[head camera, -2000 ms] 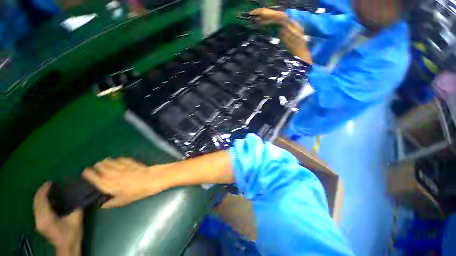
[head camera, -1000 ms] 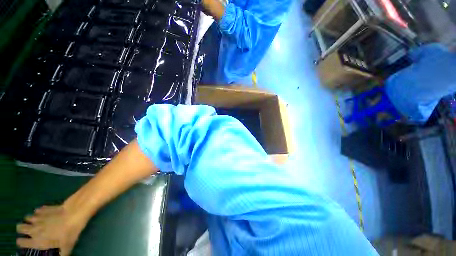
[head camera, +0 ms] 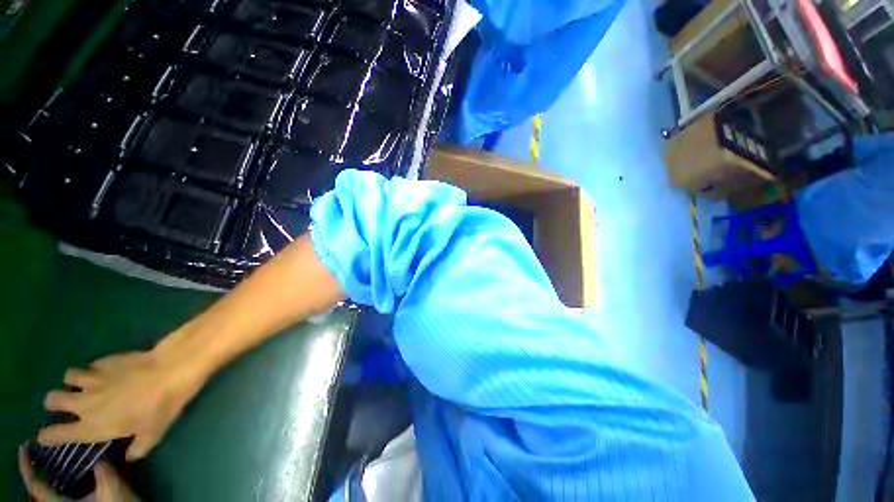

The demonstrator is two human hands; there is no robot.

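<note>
A stack of thin black phone-sized pieces (head camera: 71,459) with light edge lines, which look like phone housings, is at the lower left over the green bench (head camera: 245,422). My right hand (head camera: 123,397) reaches in from the right and lies over the stack's upper side, fingers and thumb around it. My left hand (head camera: 108,485) is mostly cut off by the lower left corner; its fingers grip the stack from below. The face of the pieces is hidden.
Glossy black blister trays (head camera: 196,147) with a white liner edge lie beyond my right forearm. An open cardboard box (head camera: 583,245) stands below the bench edge. A neighbour's blue sleeve (head camera: 529,59) is at the top. A person in blue (head camera: 853,216) is far right.
The view has swung right and down since the earliest frame, then slightly back. The stack and my left fingers show again at the lower left; my right hand stays on the stack.
</note>
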